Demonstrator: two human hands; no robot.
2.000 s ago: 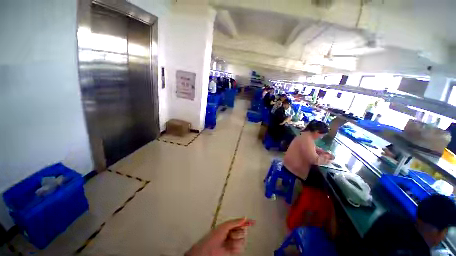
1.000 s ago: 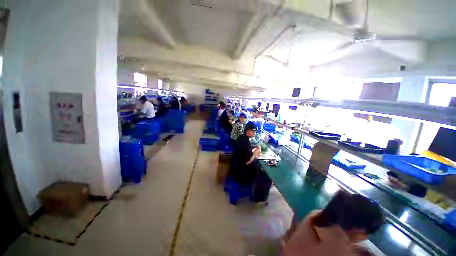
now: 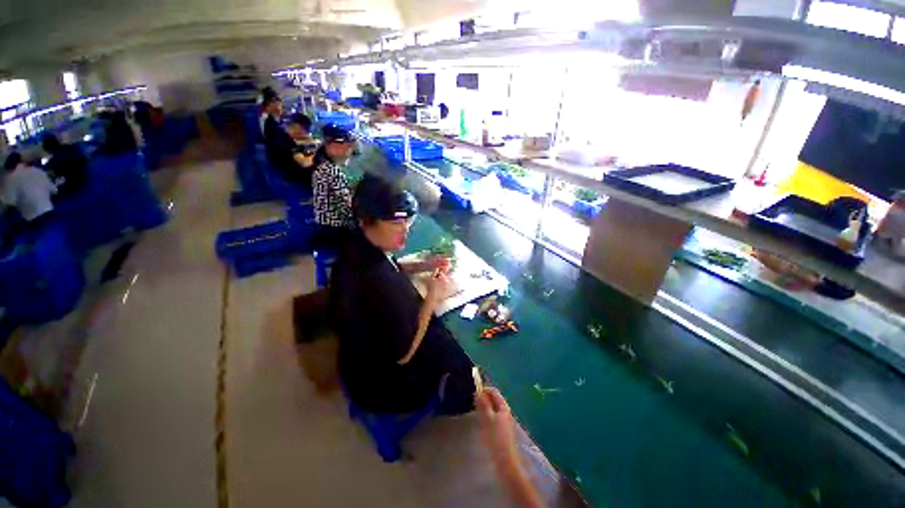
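Observation:
My right hand (image 3: 498, 429) reaches up from the bottom, beside the near edge of the green belt. It is small and blurred; whether its fingers hold anything cannot be told. My left hand is not in view. Small green sprigs lie apart on the green belt (image 3: 617, 429), including a sprig (image 3: 734, 440) at the lower right and a sprig (image 3: 541, 389) nearer the hand. A seated person in black (image 3: 387, 308) handles greenery (image 3: 444, 250) over a white board (image 3: 476, 284). An orange-handled tool (image 3: 499, 329) and a white card (image 3: 468, 311) lie beside the board.
A brown panel (image 3: 635, 248) stands across the line under a shelf holding black trays (image 3: 670, 183). More seated people line the belt's left side. A blue stool (image 3: 389, 429) is under the nearest person. Blue totes (image 3: 263, 246) stand by the aisle. A hand reaches in at the far right.
The view has moved forward and turned right. The person in black is now close, and the person in pink has left the picture. My right hand has come into view.

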